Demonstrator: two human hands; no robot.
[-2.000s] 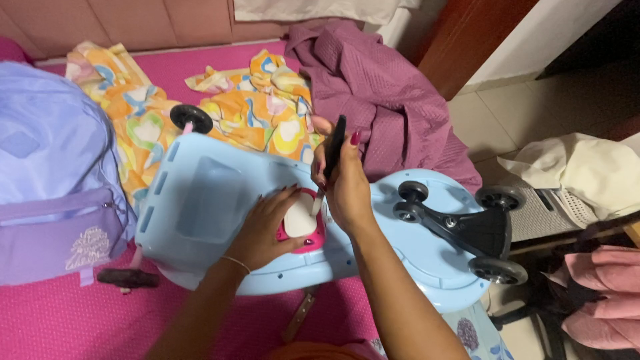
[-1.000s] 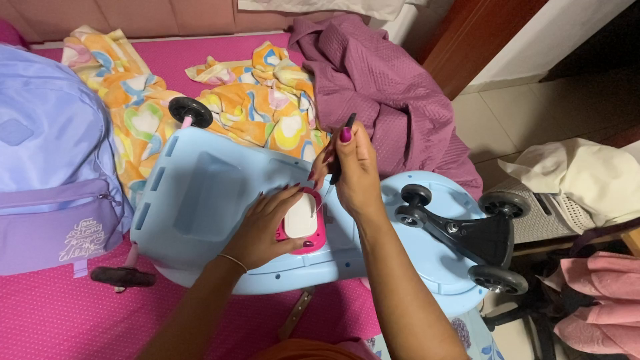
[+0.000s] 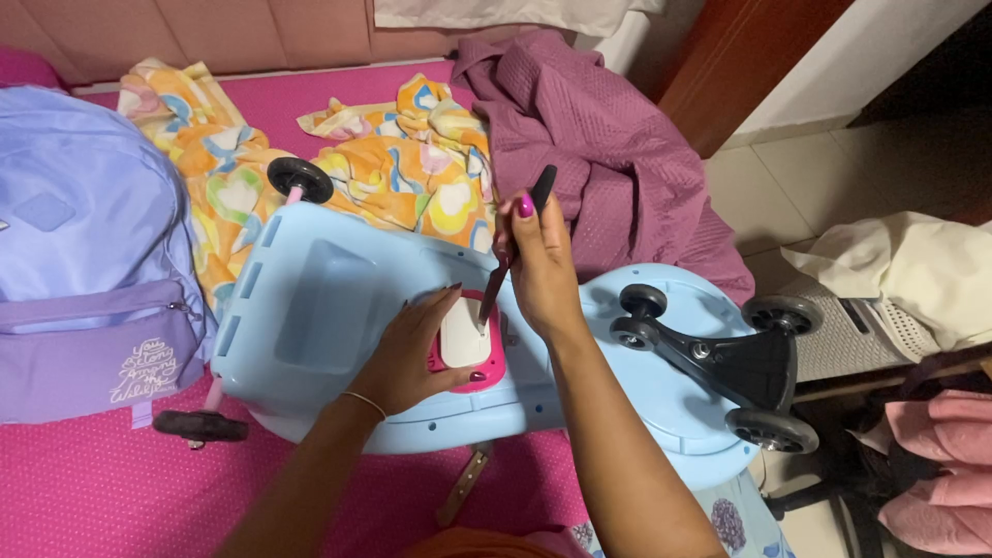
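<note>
A light-blue plastic ride-on toy (image 3: 496, 403) lies with its underside up, its black wheels (image 3: 775, 430) showing. A small pink box with a white cover (image 3: 465, 333) rests on the middle of it. My left hand (image 3: 407, 349) steadies this box, thumb along its near edge and fingers at its far side. My right hand (image 3: 539, 263) grips a dark knife-like tool (image 3: 498, 283), whose handle end sticks up past the thumb. The tool's narrow tip touches the right edge of the white cover, or is very close to it.
A lilac backpack (image 3: 77, 256) stands at the left. Behind the toy lie a patterned yellow blanket (image 3: 434, 170) and a mauve quilted cover (image 3: 597, 155). A light strap (image 3: 465, 484) pokes out below the toy. White cloth (image 3: 914, 271) and pink fabric (image 3: 942, 465) are at the right.
My right hand has tilted the tool, and more of its narrow end now shows over the white cover. My left hand stays on the pink box.
</note>
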